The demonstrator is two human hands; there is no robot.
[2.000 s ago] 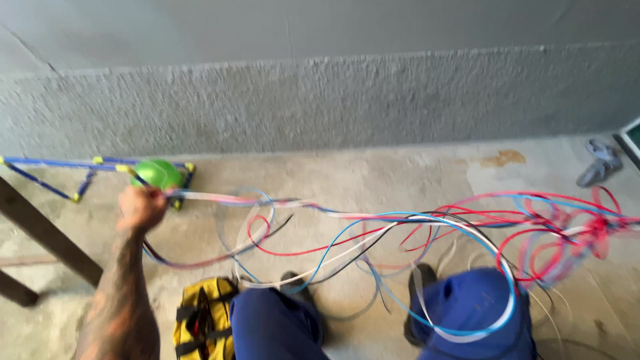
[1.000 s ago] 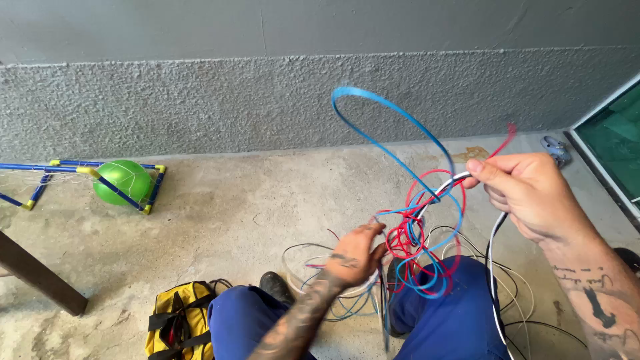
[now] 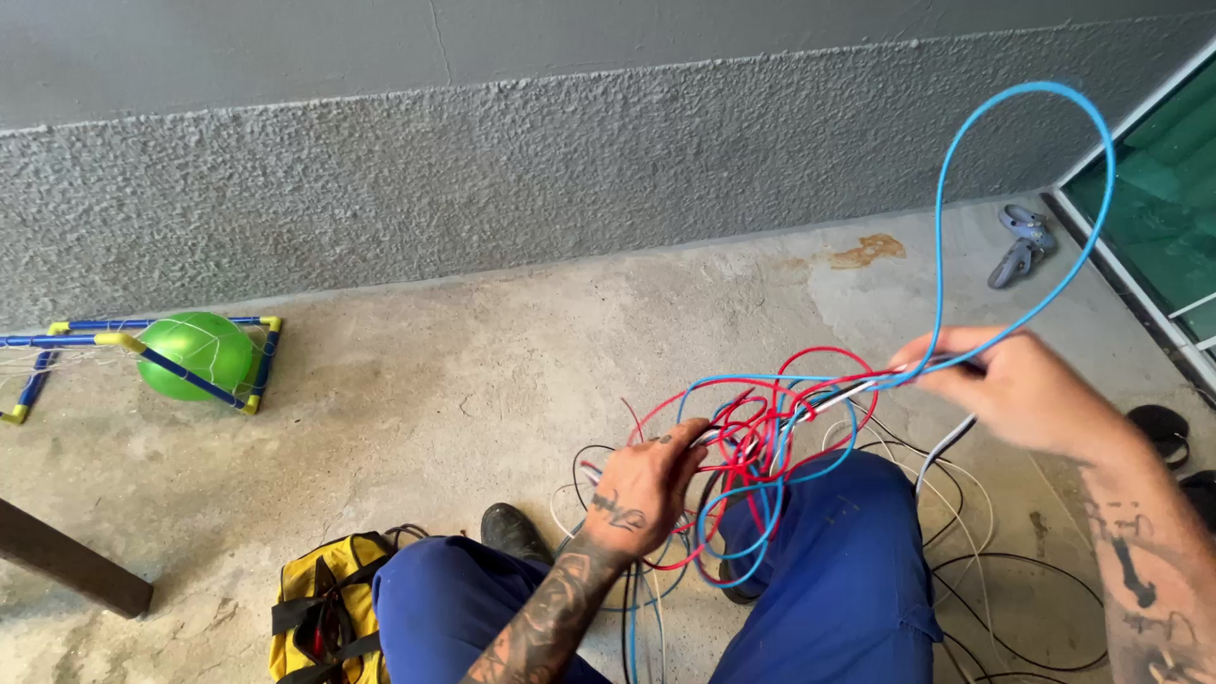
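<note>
A tangle of red, blue, black and white electrical wires (image 3: 750, 437) hangs above my knees, between my two hands. My left hand (image 3: 646, 484) grips the bundle at the tangle's left side. At its right side my right hand (image 3: 1007, 385) holds the wires between thumb and fingers, and a large blue wire loop (image 3: 940, 209) stands up from that grip. Black and white wire runs down from beneath the right hand. More loose wires (image 3: 988, 560) lie in coils on the concrete floor around my boots. The fingertips of both hands are partly hidden.
A yellow and black tool bag (image 3: 332, 608) is beside my left leg. At the left are a green ball (image 3: 197, 354) in a netted blue frame and a dark post (image 3: 76, 551). Grey clogs (image 3: 1021, 245) lie near the glass door (image 3: 1168, 199); a textured wall (image 3: 570, 171) runs ahead.
My left hand, which had its fingers spread beside the tangle a second ago, is now closed on the bundle. The blue loop now stands above my right hand instead of leaning to its left.
</note>
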